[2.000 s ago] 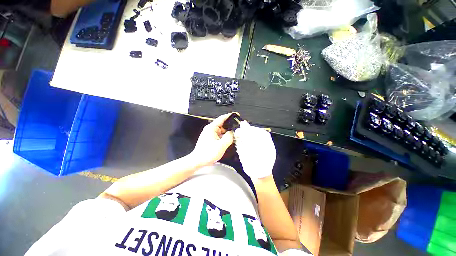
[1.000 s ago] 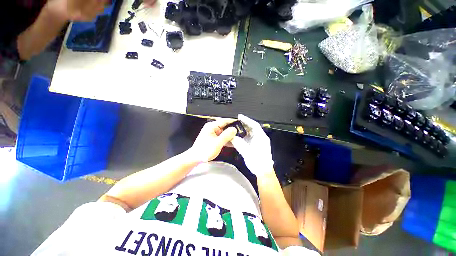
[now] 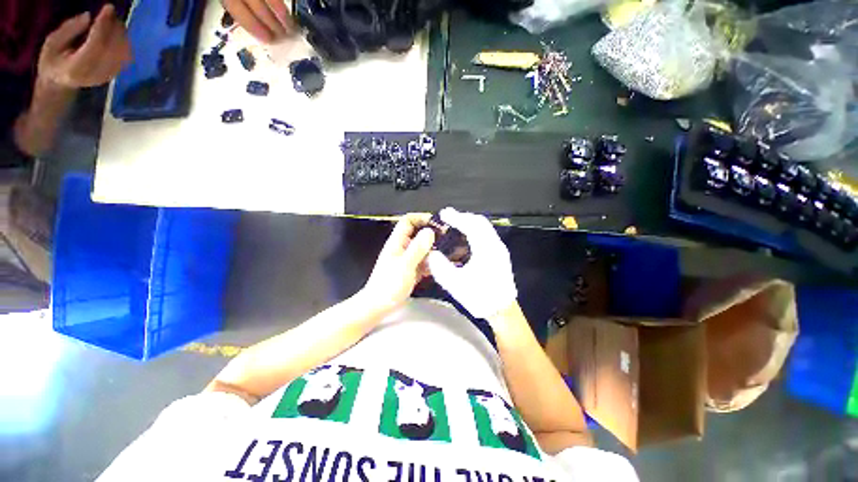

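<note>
A black housing (image 3: 453,247) is held between my two hands, in front of the bench edge. My bare left hand (image 3: 403,262) pinches it from the left with thumb and fingers. My right hand (image 3: 482,266), in a white glove, holds it from the right; the fingers hide part of it. Behind my hands lies the black mat strip (image 3: 499,169). Small shiny insert parts (image 3: 386,162) stand in tight rows at its left end. Several glossy black finished subassemblies (image 3: 593,166) stand in rows at its right end.
A blue tray (image 3: 679,169) with rows of glossy black units is at right. Behind the strip are metal pins (image 3: 553,80), a tan stick (image 3: 506,59) and a hardware bag (image 3: 659,52). Another person's hands (image 3: 85,52) are at upper left. Blue bin (image 3: 103,282) and cardboard box (image 3: 659,377) below.
The housing has turned between my hands and more of it shows now. My gloved fingers have curled over it. The other person's hands have moved further into view. The camera view has shifted slightly.
</note>
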